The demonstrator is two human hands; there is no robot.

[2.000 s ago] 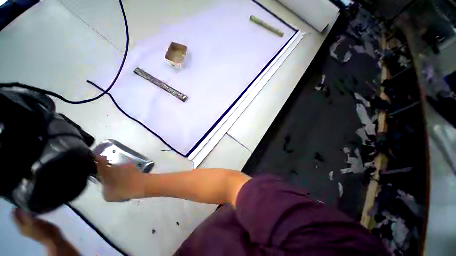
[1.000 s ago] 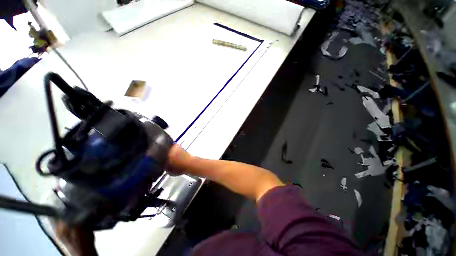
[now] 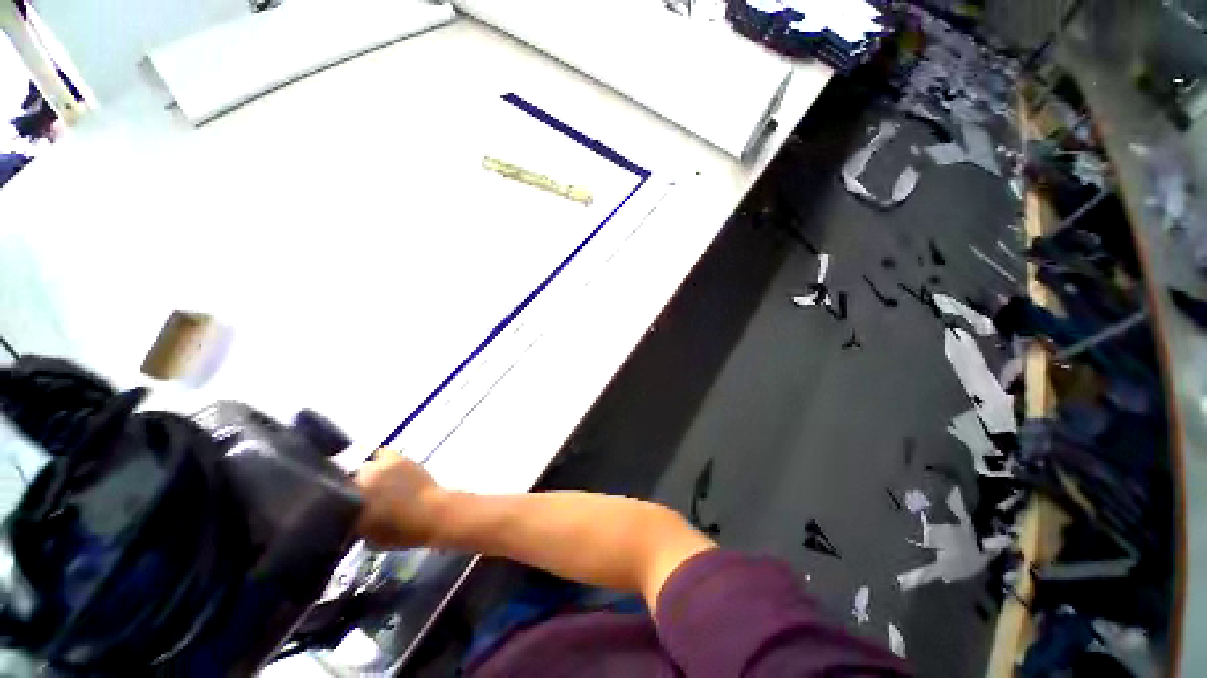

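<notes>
The cloth cutting machine (image 3: 159,530), dark and partly blurred, fills the lower left. My right hand (image 3: 397,501) is closed at the right side of its motor; the grip itself is hidden. Below that hand, metal parts show near the table's front edge, blurred. The fabric lay (image 3: 510,318) has a white top and a navy edge, and lies just beyond the machine. A brassy bar weight (image 3: 536,179) lies on its far part. A brown block weight (image 3: 185,347) lies on the white top behind the motor. My left hand is not in the picture.
A white roll (image 3: 649,73) and a folded white sheet (image 3: 298,56) lie at the table's far end. A dark stack with white pieces (image 3: 814,27) is at the far corner. The dark floor (image 3: 781,384) right of the table edge is littered with scraps. A wooden rail (image 3: 1039,397) runs along the right.
The machine first moved right over the table beside the lay, with my right hand on it. The view has shifted, so machine and lay now sit further left. My left hand has left the picture.
</notes>
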